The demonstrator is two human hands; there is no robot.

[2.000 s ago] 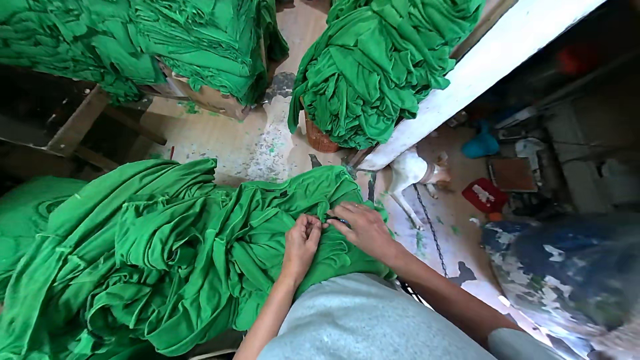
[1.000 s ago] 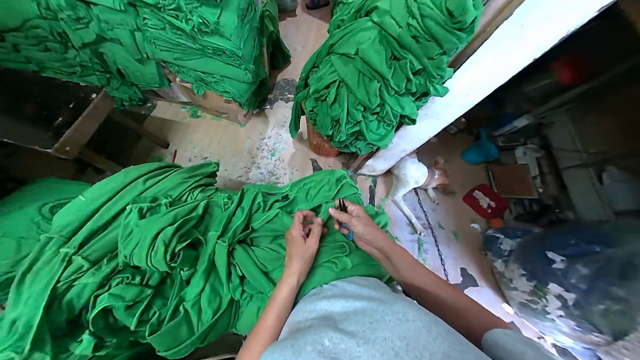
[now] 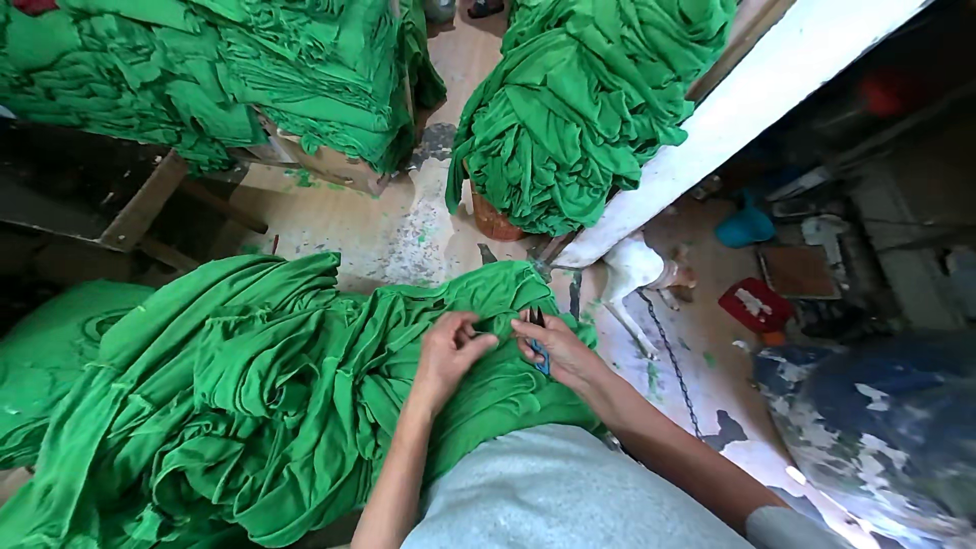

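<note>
Green knit fabric (image 3: 305,366) with pale seams lies heaped across my lap and to the left. Over its right part, my left hand (image 3: 455,347) has its thumb and fingers bent close together at the cloth; whether it pinches an edge I cannot tell. Just right of it, my right hand (image 3: 555,347) holds small scissors (image 3: 540,357) with blue handles, their dark blades pointing up and away from me. The fingertips of the two hands are a short gap apart above the folds.
Beyond the floor stand a tall stack of green cloth (image 3: 320,76) and another green heap (image 3: 572,114) on a reddish-brown base. A wooden frame (image 3: 145,200) is at left. Right are a white post (image 3: 686,168), a white-and-brown animal (image 3: 633,278), a chain (image 3: 675,366), a blue container (image 3: 745,226) and a large mottled bundle (image 3: 869,412).
The scissors' blades, not plain to see two seconds ago, now point upward from my right hand. My left hand's fingers have shifted slightly over the cloth.
</note>
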